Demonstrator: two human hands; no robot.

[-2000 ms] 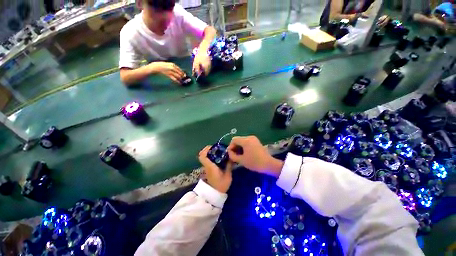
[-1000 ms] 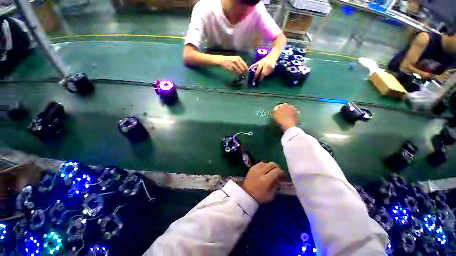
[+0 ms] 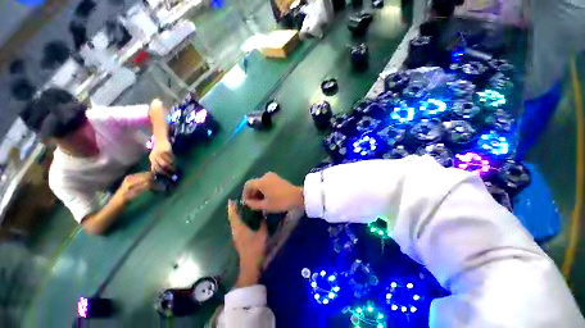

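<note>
My left hand [image 3: 249, 237] is raised at the near belt edge, thumb and fingers apart. My right hand [image 3: 276, 193] is just above and right of it, fingers curled together. A dark, blurred patch shows between them; I cannot tell whether either hand holds something. A black housing [image 3: 168, 301] lies on the belt at the lower left, beside a cap with a pale centre [image 3: 205, 289]. LED ring boards glow blue [image 3: 324, 287] and white-blue [image 3: 403, 297] on the dark surface at my near side.
The green conveyor belt [image 3: 144, 250] runs diagonally. Many ring boards [image 3: 428, 128] are heaped at the right. A person [image 3: 96, 154] works opposite, beside a batch of units [image 3: 192, 123]. Other housings [image 3: 259, 119] and a cardboard box [image 3: 280, 43] stand farther up. A pink-lit unit [image 3: 96, 307] is lower left.
The view has turned right and tilted. My right hand has come back from the far reach over the belt to beside my left hand, which has lifted with its fingers spread.
</note>
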